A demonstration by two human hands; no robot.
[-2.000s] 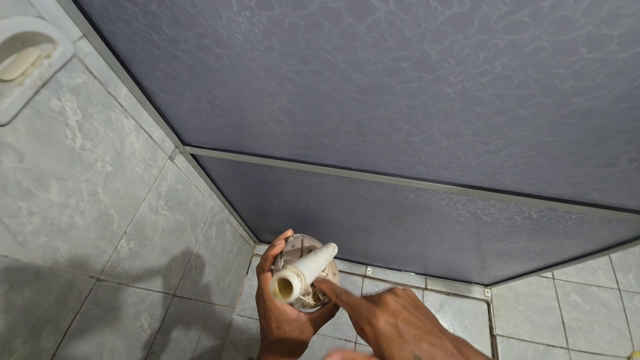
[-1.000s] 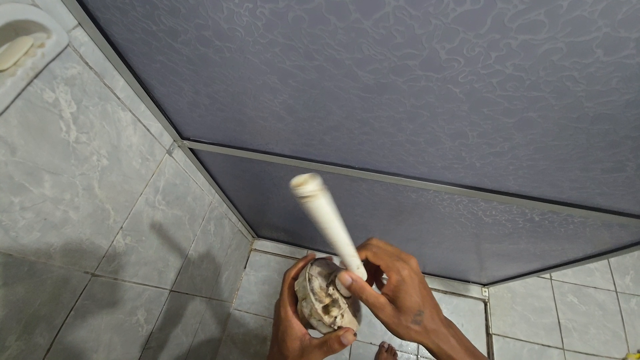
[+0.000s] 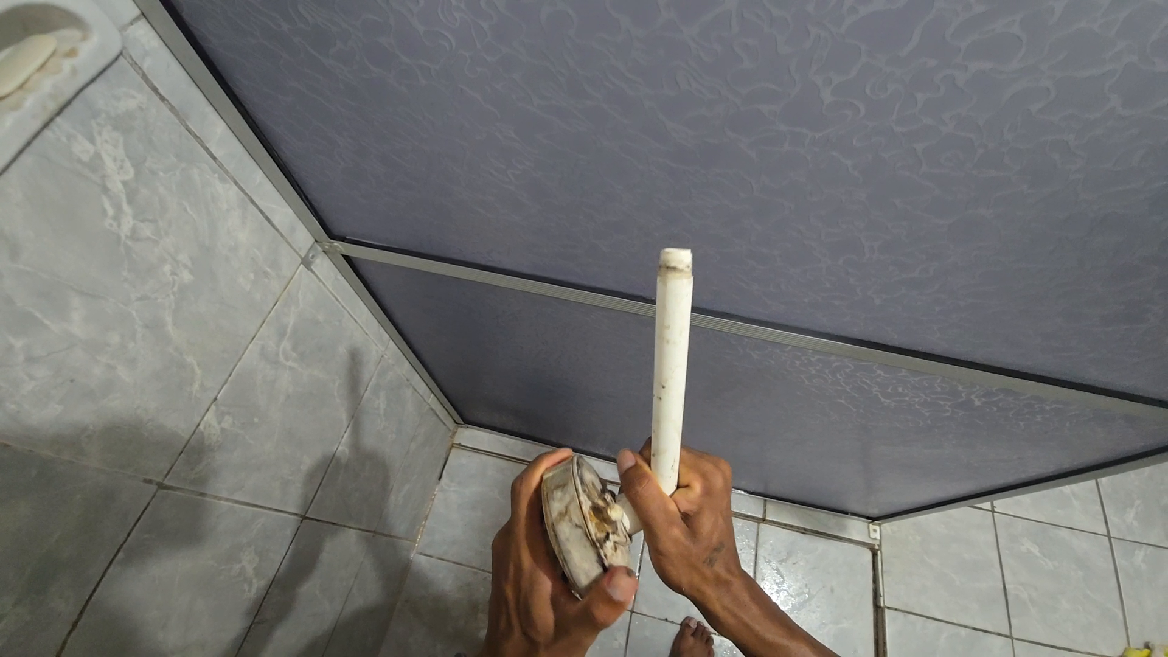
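My left hand [image 3: 538, 566] is wrapped around a round, off-white fitting [image 3: 577, 525], tilted so that its stained, broken-looking inner side faces right. A white plastic pipe [image 3: 672, 365] stands almost upright in my right hand [image 3: 684, 525], gripped near its lower end, with a dirty ring just under its top rim. Below my right thumb a short white part reaches from the pipe's lower end toward the fitting; my fingers hide part of it, and I cannot tell whether the two are joined.
A dark, patterned shower panel [image 3: 776, 182] in a metal frame [image 3: 566, 292] fills the upper right. Grey marbled wall tiles [image 3: 119, 274] are on the left, with a soap dish [image 3: 82, 78] at the top corner. Floor tiles [image 3: 812, 584] and a bare foot [image 3: 692, 639] show below.
The pipe, slanting to the upper left a second ago, now points nearly straight up. The round fitting has been turned more onto its edge in my left hand.
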